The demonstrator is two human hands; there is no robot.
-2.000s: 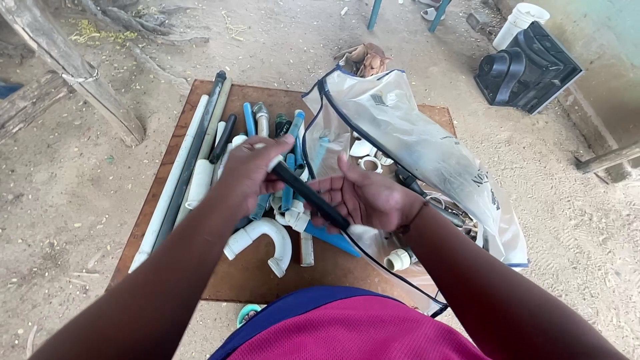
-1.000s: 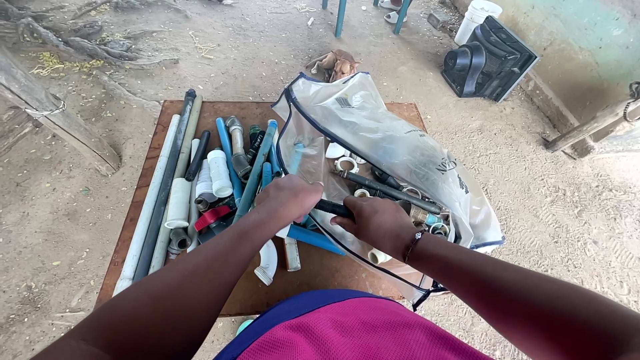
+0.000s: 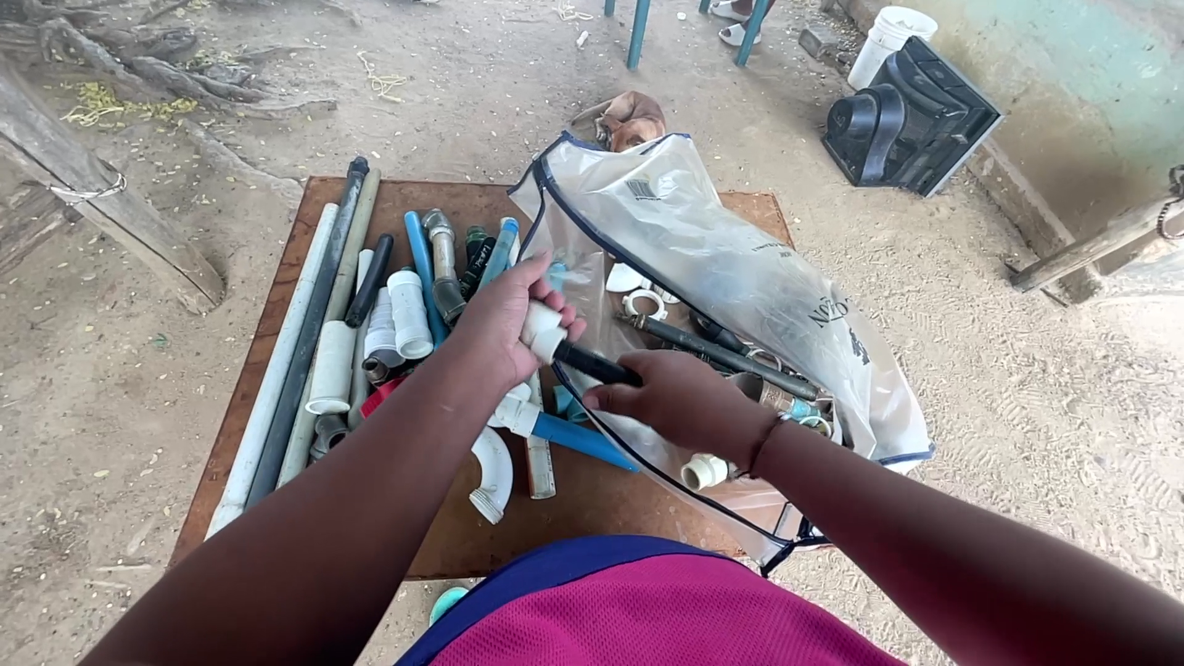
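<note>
My left hand (image 3: 518,324) is closed around a white plastic pipe fitting (image 3: 544,331). A short black pipe (image 3: 597,363) runs from this fitting into my right hand (image 3: 680,398), which grips its other end. Both hands are above the near edge of a clear plastic bag (image 3: 684,213) with dark blue trim. Inside the bag's opening lie a white ring (image 3: 644,304), a dark metal pipe (image 3: 721,354) and several fittings. Just below my hands, a blue pipe (image 3: 583,441) with a white end and a curved white pipe (image 3: 495,472) rest on the brown table (image 3: 610,518).
Long pipes (image 3: 305,342) line the table's left side, beside several short pipes and white couplings (image 3: 409,314). A dog (image 3: 632,118) lies beyond the table. Further back are a black plastic casing (image 3: 911,120), a white bucket (image 3: 890,44) and a wooden post (image 3: 111,203).
Two seconds ago my right hand was open beside the black pipe; it now grips it. My left hand holds a white fitting at the pipe's end, where a second ago both hands were closed lower on it.
</note>
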